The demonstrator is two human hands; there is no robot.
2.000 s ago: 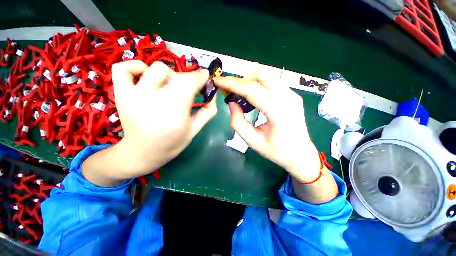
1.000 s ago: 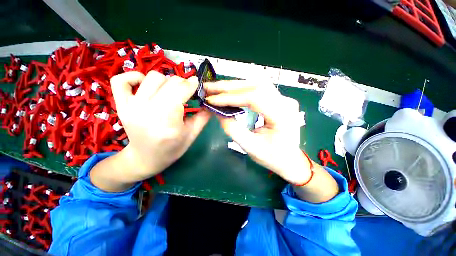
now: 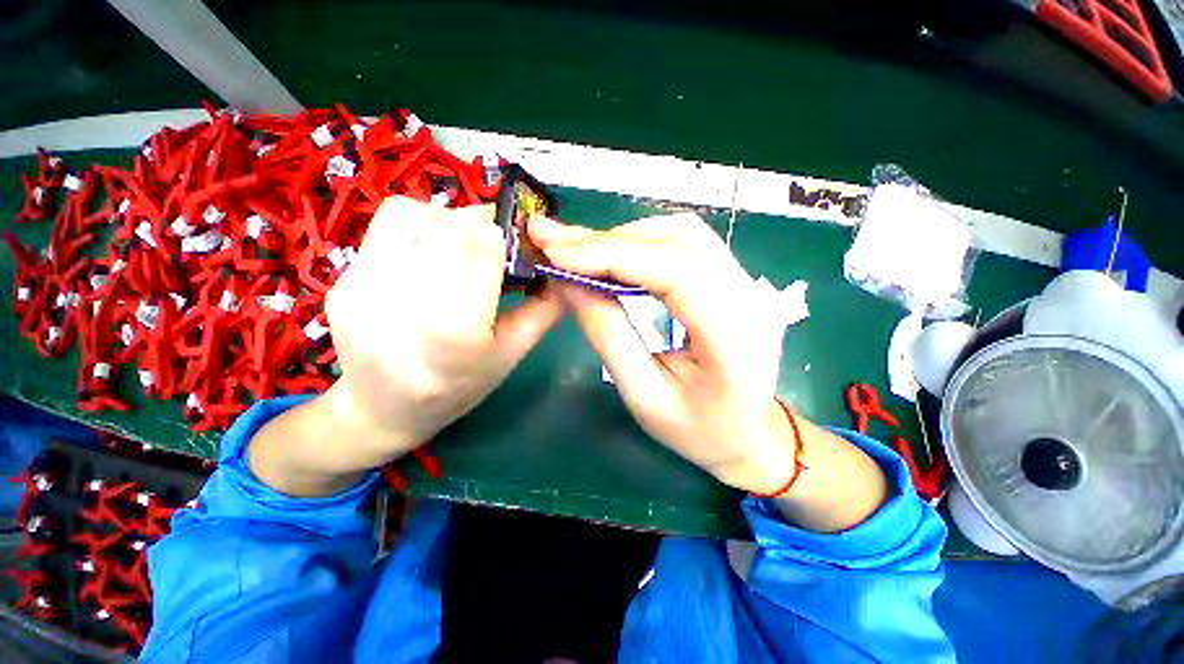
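A small black device housing [image 3: 518, 223], yellow inside, is held upright in front of me at the middle of the bench. My left hand [image 3: 418, 324] grips its left side between thumb and fingers. My right hand [image 3: 682, 331] pinches a thin dark flat part [image 3: 600, 282] with a pale edge, which meets the housing's lower right side. Whether the two parts are joined cannot be told. The fingers hide much of both parts. A large heap of red spring clamps [image 3: 214, 279] with white labels lies to the left of my left hand.
White wipes [image 3: 787, 304] lie behind my right hand. A clear bag with white contents [image 3: 910, 247] and an animal-faced fan [image 3: 1054, 448] are at the right. Loose red clamps lie by the fan. A dark partitioned tray [image 3: 59, 545] of clamps is at lower left. A pale rail [image 3: 636, 173] crosses behind.
The housing has turned more upright, and the flat part in my right hand has swung to a nearly level, edge-on position at its lower side. The whole view has shifted slightly.
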